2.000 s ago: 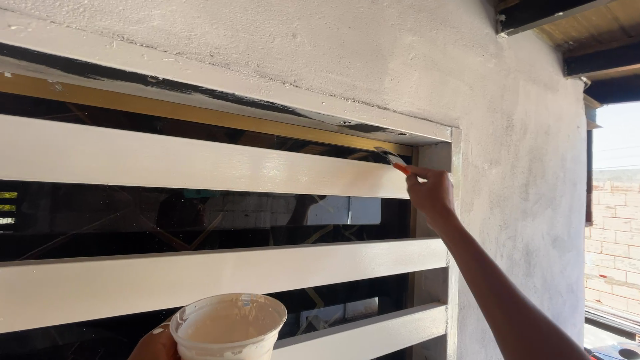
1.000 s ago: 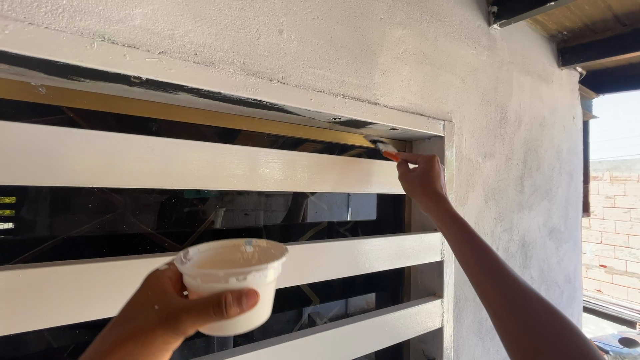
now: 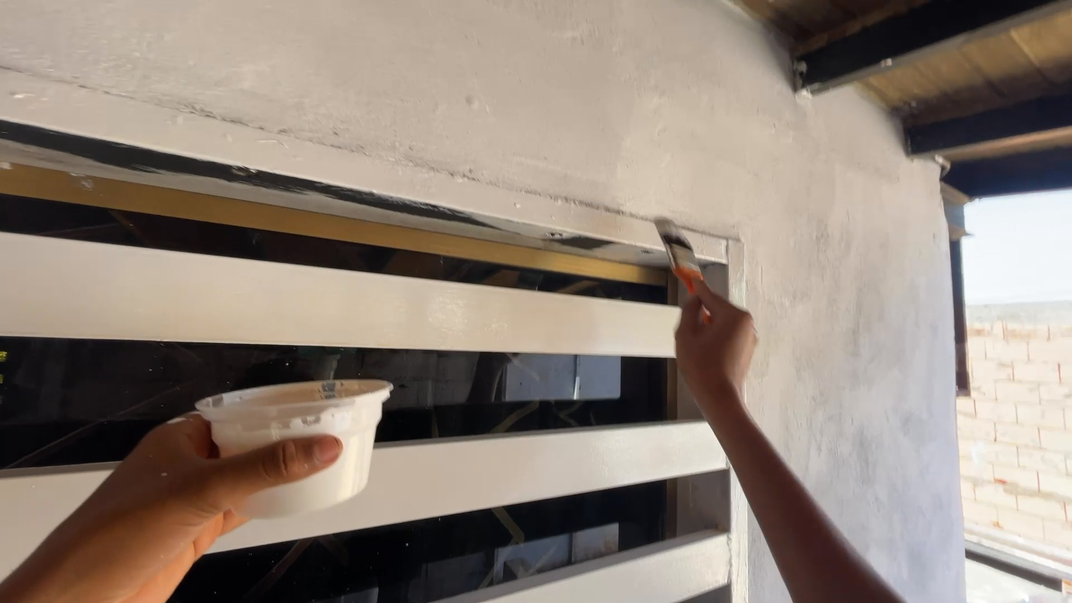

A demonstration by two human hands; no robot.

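A plastic tub of off-white paint (image 3: 301, 452) sits in my left hand (image 3: 226, 473), thumb across its front, at the lower left before the window. My right hand (image 3: 714, 335) grips a paintbrush with an orange handle (image 3: 685, 261). The dark bristles point up and touch, or nearly touch, the front face of the window's top frame (image 3: 586, 219), close to its right corner. Dark unpainted-looking patches (image 3: 335, 191) run along the underside of that frame. Beneath it lies a gold-coloured strip (image 3: 352, 232).
Wide white horizontal slats (image 3: 335, 308) cross the dark window glass (image 3: 435, 394). Rough grey-white wall (image 3: 846, 352) surrounds the frame. Dark roof beams (image 3: 921, 42) cross the upper right, and a block wall (image 3: 1017, 419) stands outside at the right.
My right hand has brought the brush from the frame's underside up to its front face. The left hand and tub have risen further into view since the earliest frame.
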